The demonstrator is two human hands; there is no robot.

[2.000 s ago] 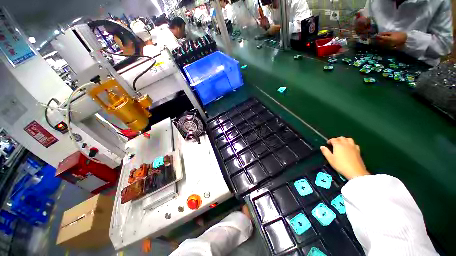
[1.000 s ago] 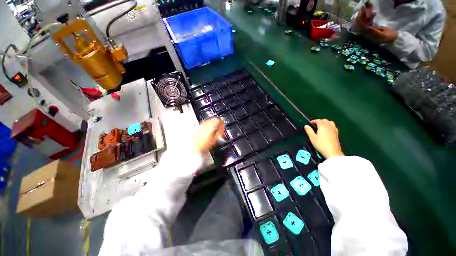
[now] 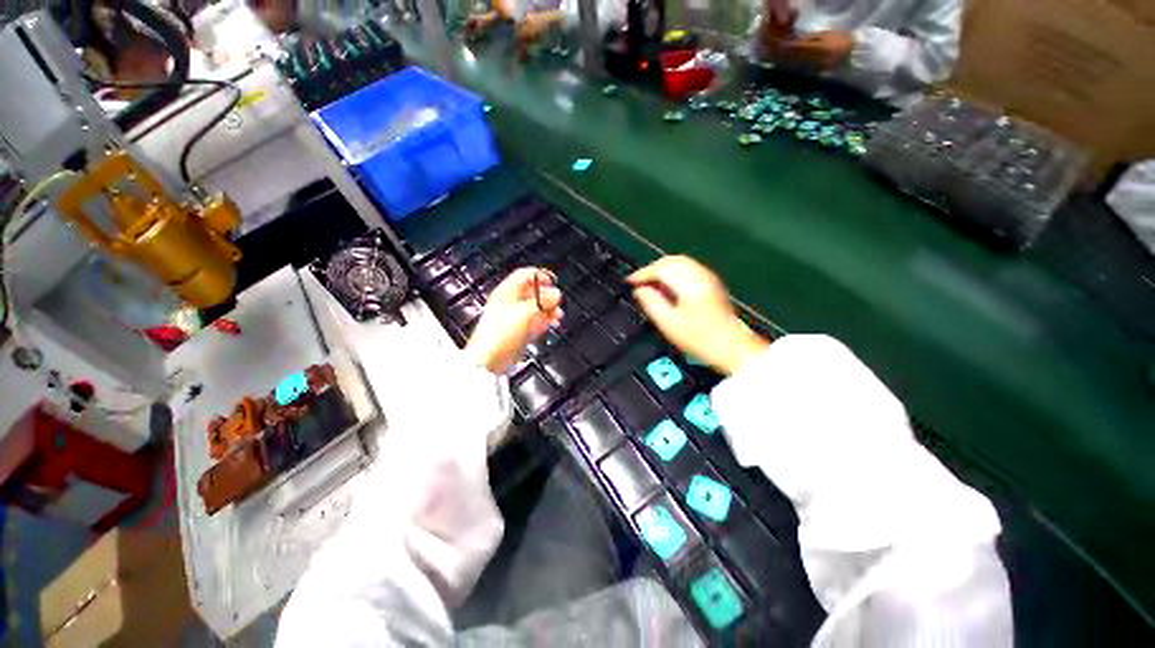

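Observation:
My left hand (image 3: 513, 319) is raised over the far black blister tray (image 3: 589, 332), with a small thin dark part (image 3: 543, 291) at its curled fingertips. My right hand (image 3: 694, 310) is over the tray's right side, fingers bent towards my left hand; whether it holds anything cannot be told. The near black tray (image 3: 627, 477) holds several square teal parts (image 3: 665, 439), some beside my right sleeve. At the left, one teal part (image 3: 293, 387) sits on the brown-red and black fixture (image 3: 234, 479).
A gold press head (image 3: 177, 247) is above the white machine table (image 3: 241, 570). A round fan (image 3: 365, 274) and blue bin (image 3: 412, 139) stand behind. Across the green belt (image 3: 773, 253) are loose boards (image 3: 798, 124), clear trays (image 3: 982, 158) and a person in white (image 3: 906, 51).
My left hand has come up over the far tray and now shows a dark part at its fingers. My right hand has moved from the belt edge towards my left. The camera view has shifted.

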